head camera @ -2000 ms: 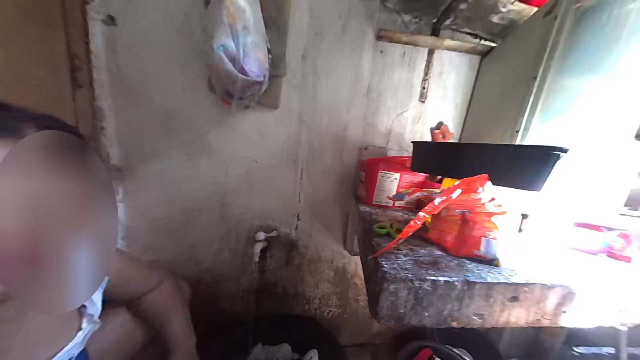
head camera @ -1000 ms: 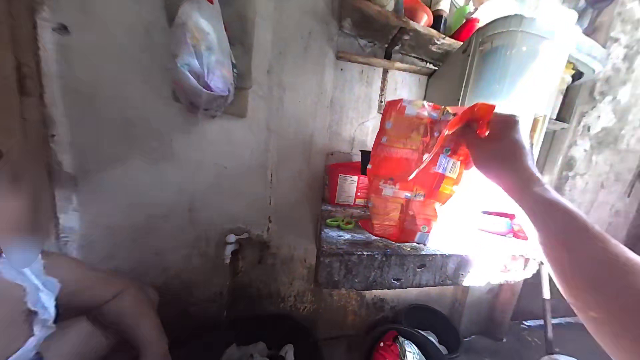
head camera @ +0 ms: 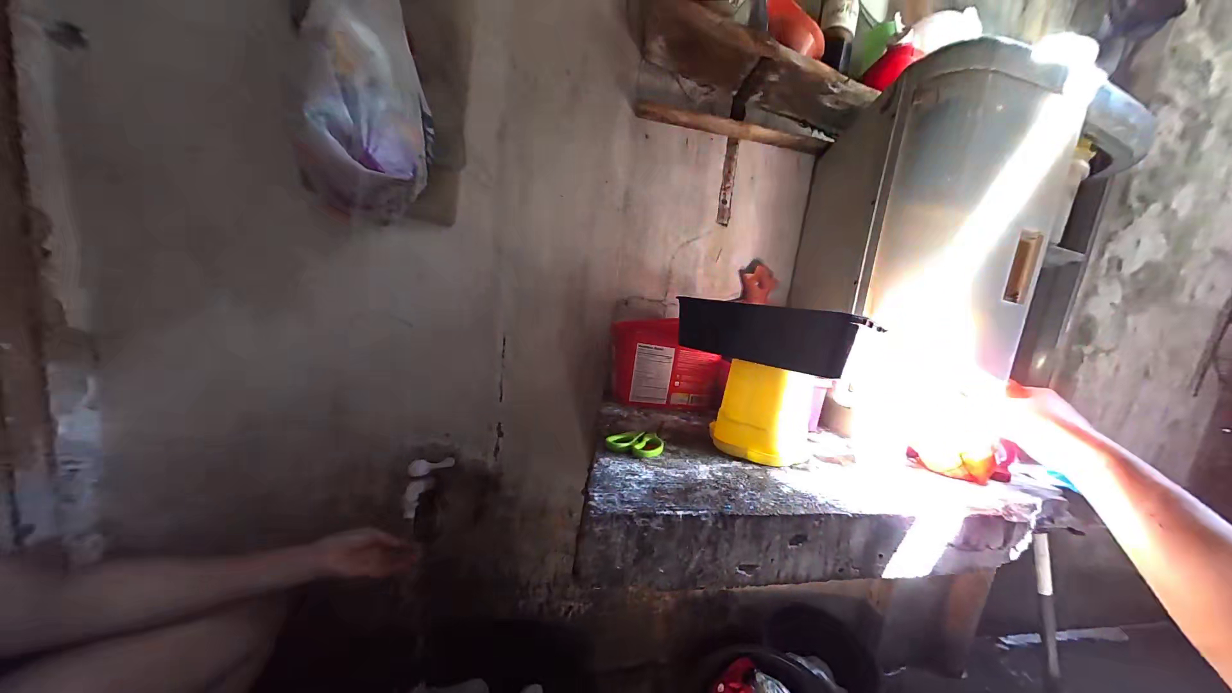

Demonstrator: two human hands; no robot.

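Note:
My right hand [head camera: 1039, 409] reaches in from the right above the sunlit end of the concrete counter [head camera: 731, 539]. Glare hides its fingertips, so I cannot tell if it grips anything. Just left of and below it lies a red and orange plastic packet [head camera: 962, 462], partly washed out. Farther left on the counter stands a yellow container [head camera: 765, 414], with a black rectangular tub [head camera: 770, 335] resting over it. Behind is a red container with a printed label [head camera: 688, 371]. The green scissor handles [head camera: 635, 444] lie near the counter's left end. My left hand is out of view.
Another person's arm [head camera: 241, 568] stretches toward a white wall faucet [head camera: 420, 481] at lower left. A filled plastic bag [head camera: 361, 115] hangs on the wall. A tall grey cabinet [head camera: 953, 221] stands behind the counter, beside a laden shelf [head camera: 703, 58]. Dark basins [head camera: 828, 645] sit below.
My right hand has moved right and down from above the counter's middle, where it held up the red packet. The yellow container is uncovered now. The other person's arm has extended toward the faucet.

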